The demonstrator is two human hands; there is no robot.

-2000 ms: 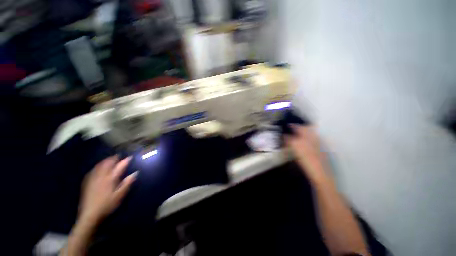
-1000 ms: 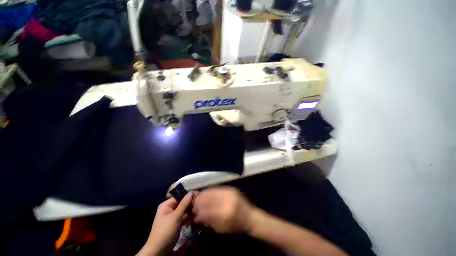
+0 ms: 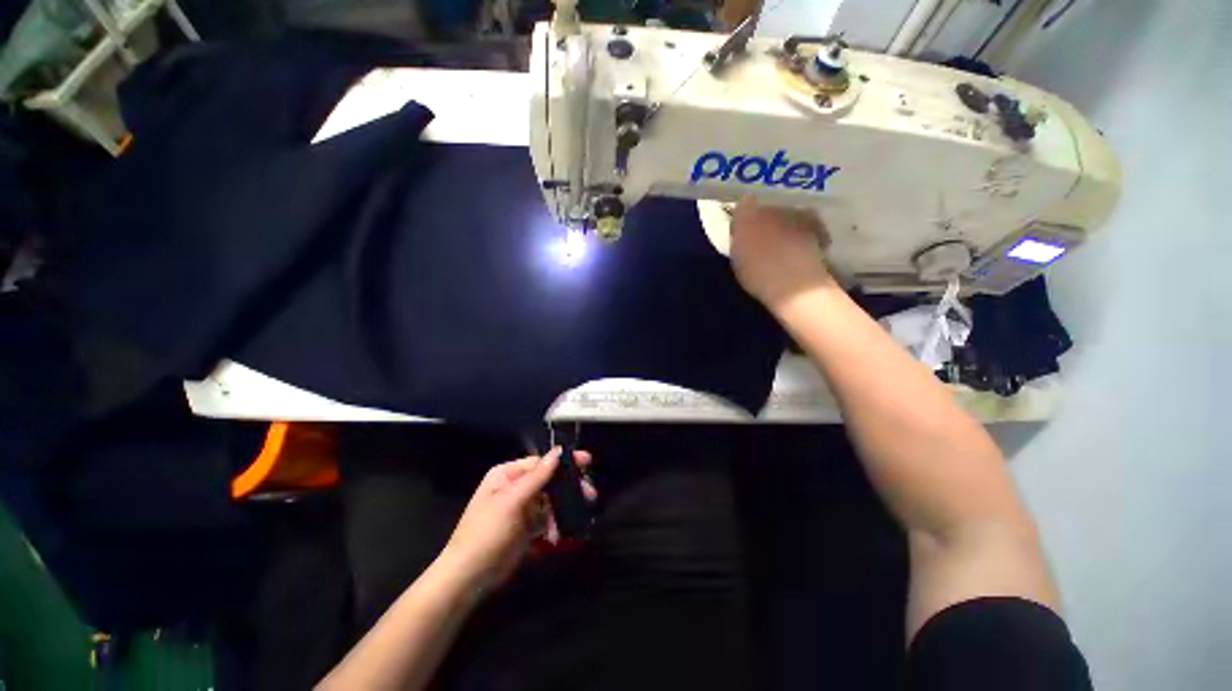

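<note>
My left hand [image 3: 507, 513] holds a small dark piece [image 3: 570, 489] in its fingertips just below the table's front edge. My right hand [image 3: 780, 253] is at the underside of the sewing machine arm [image 3: 865, 149], below the blue lettering; its fingertips are hidden or blurred, so whether it grips anything cannot be told. A dark fabric panel [image 3: 459, 284] lies flat under the lit needle area [image 3: 573, 247], its curved cut edge near the table's front edge.
Dark garment bulk [image 3: 230, 176] hangs off the left side. A white cloth strip [image 3: 932, 328] and dark scraps [image 3: 1016, 335] lie at the machine's right end. An orange item [image 3: 287, 459] is under the table's front left. A pale wall [image 3: 1162, 446] stands at right.
The view has moved closer to the machine. My right hand has left my left hand and reached up to the machine arm. My left hand still holds the small dark piece.
</note>
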